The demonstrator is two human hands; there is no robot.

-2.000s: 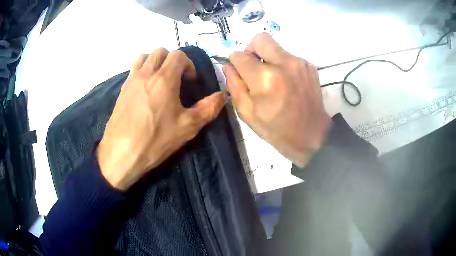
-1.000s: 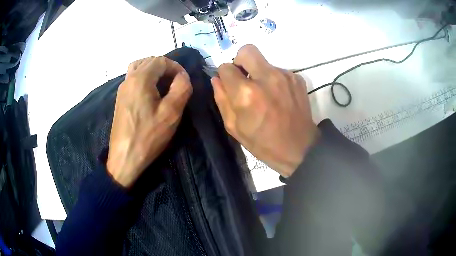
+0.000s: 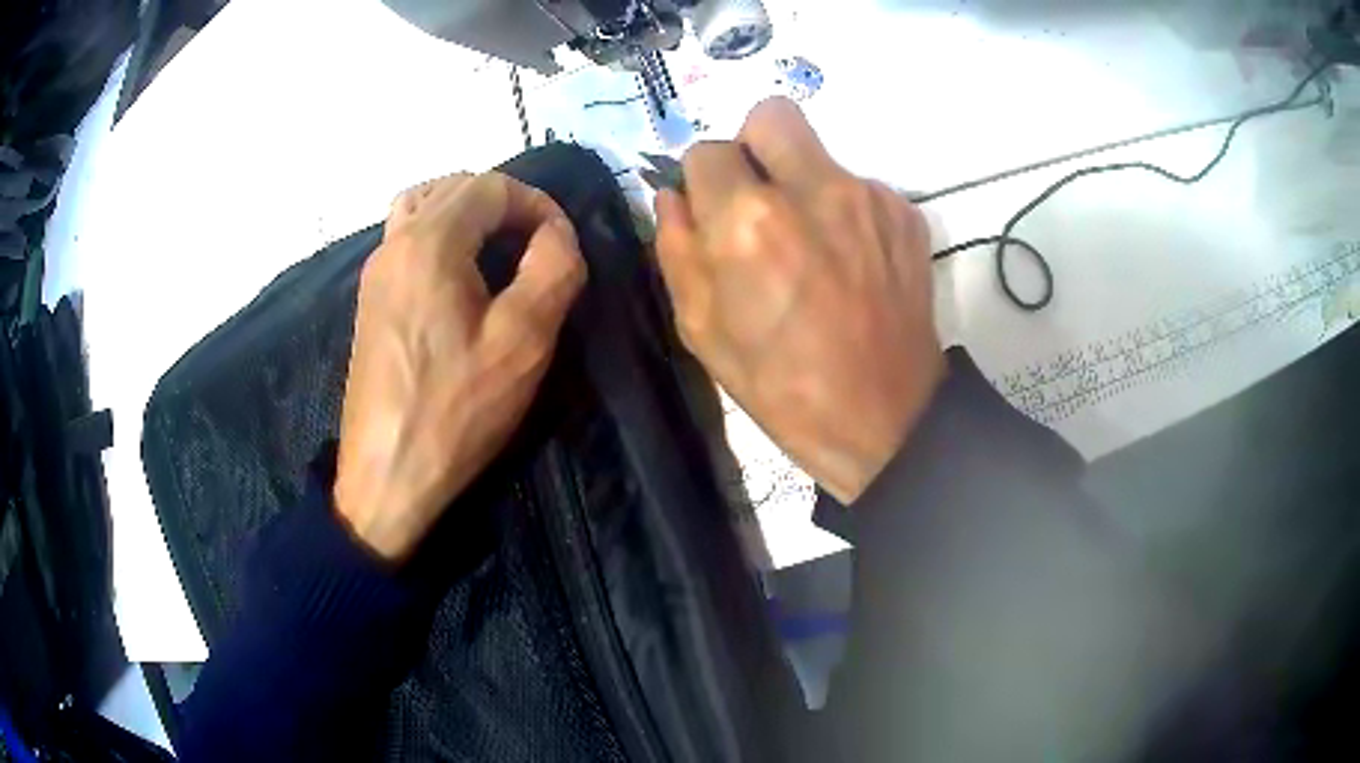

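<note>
A large black bag panel [image 3: 254, 373] with mesh and smooth fabric lies on the table and runs down toward my lap. A long dark zipper line [image 3: 597, 596] runs along it. My left hand [image 3: 455, 336] pinches the panel's fabric near its top corner, thumb and fingers together. My right hand [image 3: 798, 283] is closed at the panel's right edge around a small slim metal tool, likely thread snips [image 3: 659, 172]. The tool's tip sticks out at the fingers, beside the panel's corner. The rest of the tool is hidden in the hand.
The sewing machine head [image 3: 507, 23] stands above the hands, with the presser foot and needle [image 3: 656, 82] below it. A white round knob [image 3: 734, 27] is beside it. A looped dark cord [image 3: 1022, 268] lies at right, above a printed ruler scale [image 3: 1178, 340]. Black pieces [image 3: 60, 492] are at left.
My left hand has drawn its thumb back from the panel's right edge. My right hand moved down and left, then up again, and the tool tip now shows more clearly.
</note>
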